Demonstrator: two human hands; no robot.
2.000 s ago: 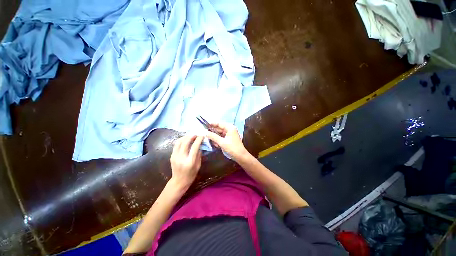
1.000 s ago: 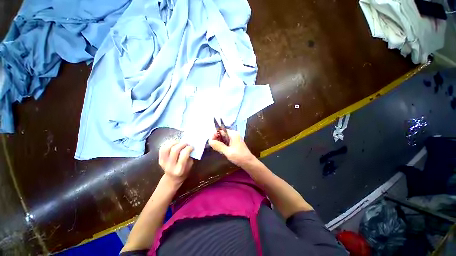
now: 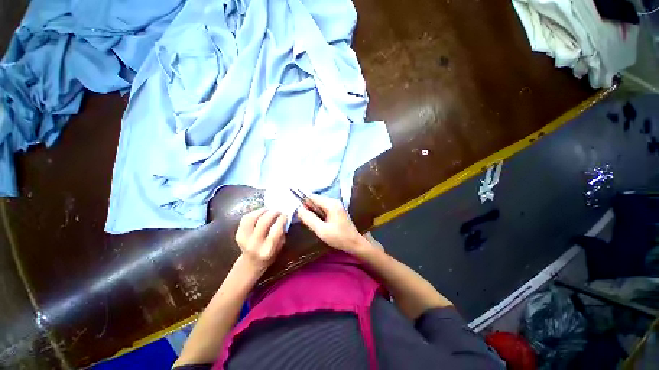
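A light blue shirt point(image 3: 238, 123) lies spread and wrinkled on the dark brown table, washed out by glare near my hands. My left hand point(image 3: 261, 233) pinches the shirt's near end at the table edge. My right hand point(image 3: 331, 222) holds small thread snips point(image 3: 311, 204), blades pointing up and left over the cloth, close beside my left fingertips. Whether the right fingertips also touch the cloth is hard to tell in the glare. No thread can be made out.
A crumpled blue garment pile point(image 3: 54, 79) lies at the upper left. A cream cloth bundle point(image 3: 571, 36) with a dark object on it is at the upper right. A bright blue bin point(image 3: 141, 357) is below the near yellow-taped edge point(image 3: 498, 155). Bags lie on the floor at lower right.
My right hand has come closer to my left, and the snips have tilted from near upright to point up and left. The spread shirt keeps nearly the same shape.
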